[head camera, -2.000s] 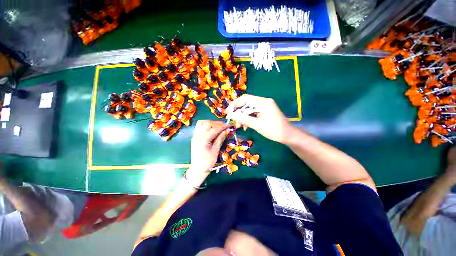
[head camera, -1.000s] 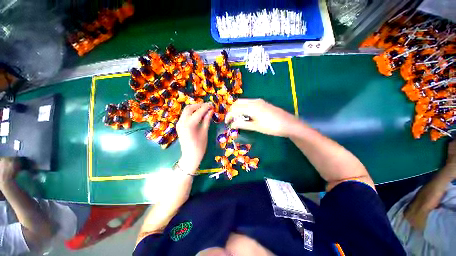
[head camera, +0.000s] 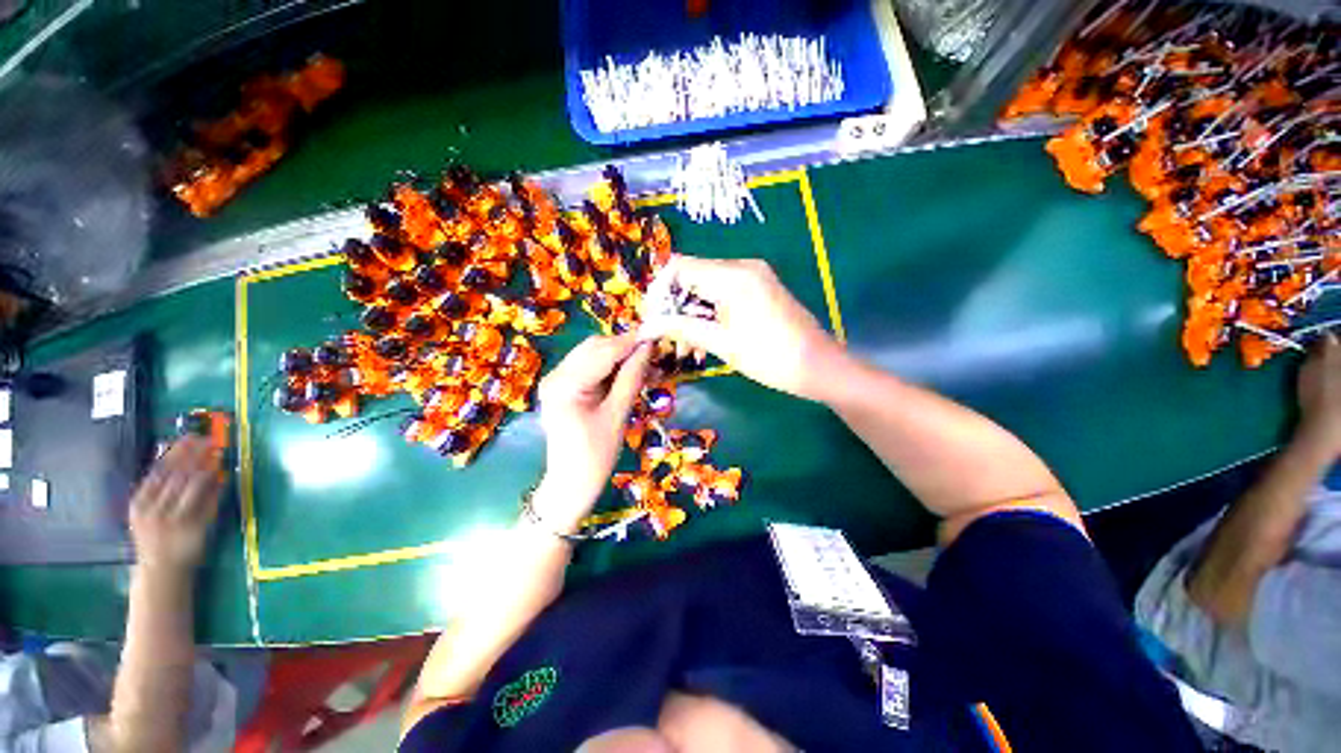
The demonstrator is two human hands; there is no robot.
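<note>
My left hand and my right hand meet, fingertips together, just right of the pile of orange and black figures. My right hand is closed on a few white sticks. The left thumb and finger are pinched; what they pinch is too small and hidden to tell. A small group of figures lies below my hands, near my body, with a white stick at its lower left. A loose bundle of white sticks lies by the blue tray, which holds many white sticks.
A heap of figures with sticks covers the bench's right end. A neighbour's hand is by an orange piece and a black plate at left. Another person's arm is at right. More orange figures lie beyond the rail.
My left hand has left the pile's edge and met my right fingertips. The left neighbour's hand has come further onto the bench, beside an orange piece. The whole view has shifted and tilted.
</note>
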